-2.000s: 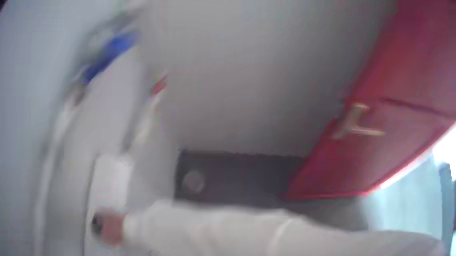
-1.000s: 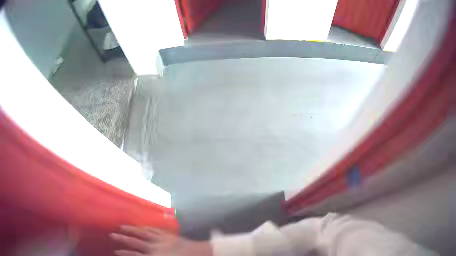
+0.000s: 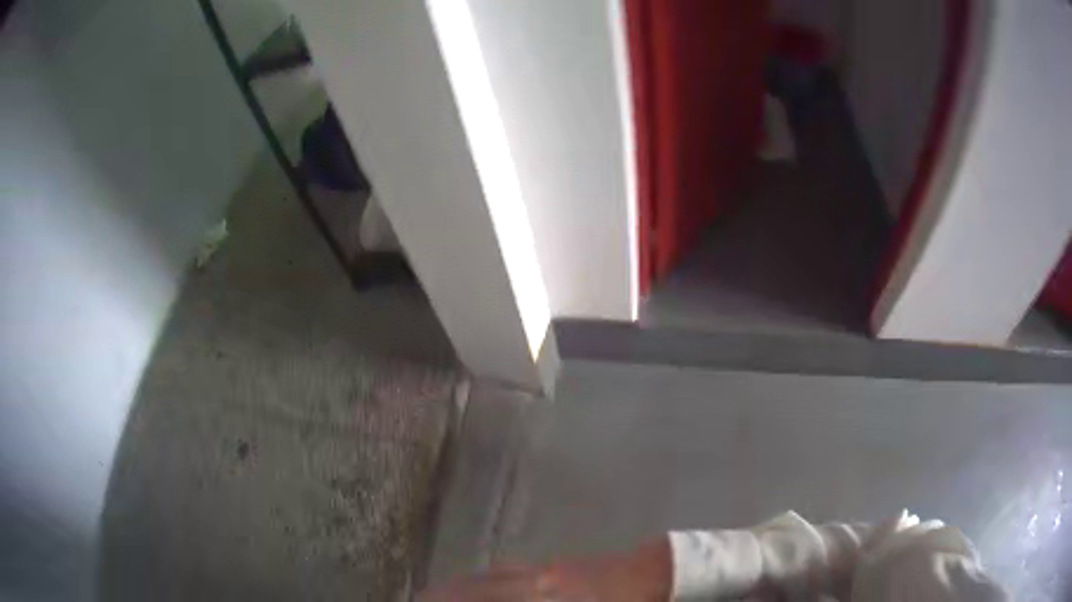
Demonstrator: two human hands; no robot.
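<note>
My right hand (image 3: 541,584) is low in the head view, blurred and cut off by the bottom edge. Its wrist comes out of a white sleeve (image 3: 764,564) that reaches in from the lower right. The fingers do not show clearly, and I cannot tell if they hold anything. My left hand is not in view. Ahead, a red stall door (image 3: 702,129) stands open beside a white wall.
A white pillar (image 3: 411,176) stands left of centre, with a dark metal rack (image 3: 268,124) behind it holding a dark blue item. A raised step (image 3: 752,350) runs below the stalls. Rough grey floor (image 3: 282,447) lies left and smooth grey floor right. A red object (image 3: 799,45) is inside the stall.
The near red door and frame have left the view, and the pillar and open stall appear larger. My right hand, spread against the red door a second ago, is now lower and further right.
</note>
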